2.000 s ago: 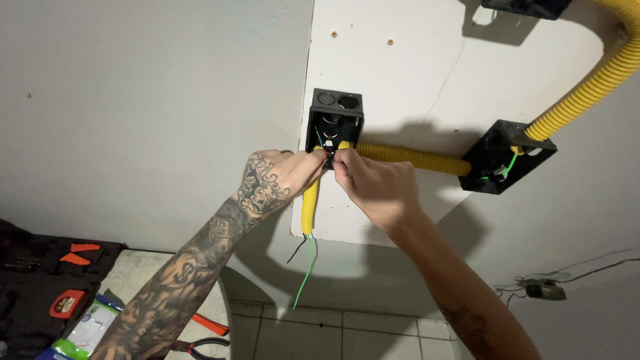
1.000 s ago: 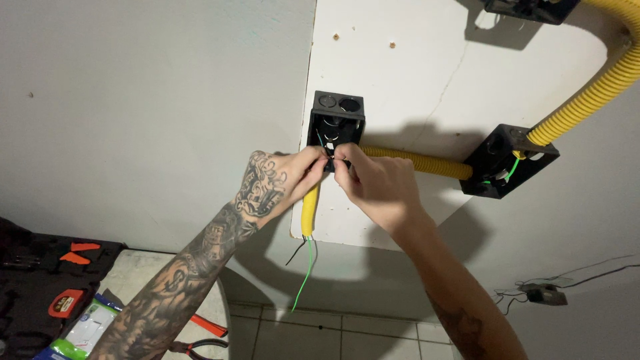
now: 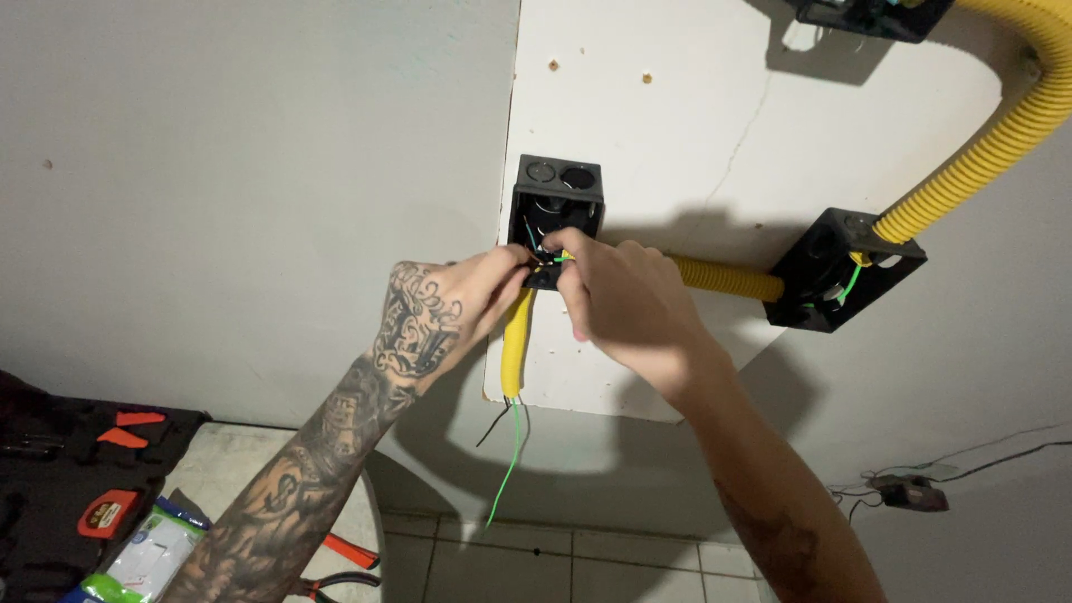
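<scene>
A black plastic electrical box (image 3: 559,172) is fixed to a white board, with thin wires inside. My left hand (image 3: 452,310), tattooed, pinches a thin wire at the box's lower left edge. My right hand (image 3: 624,297) is at the lower right of the same opening, thumb and index finger apart; a green wire (image 3: 562,259) shows beside its fingers, and whether they grip it is hidden. Below the box hangs a yellow conduit (image 3: 516,347), with a green wire (image 3: 510,477) and a black wire (image 3: 492,425) coming out of its end.
Corrugated yellow conduit (image 3: 729,279) runs right to a second black box (image 3: 846,268), then up toward a third (image 3: 879,18). At lower left are a black tool case (image 3: 50,494), an orange tape measure (image 3: 109,512), a plastic package (image 3: 151,553) and pliers (image 3: 335,582) on a pale surface (image 3: 226,461).
My right thumb and index finger have spread from their earlier pinch near the left fingertips. A green wire now shows beside them. My left hand stays at the box.
</scene>
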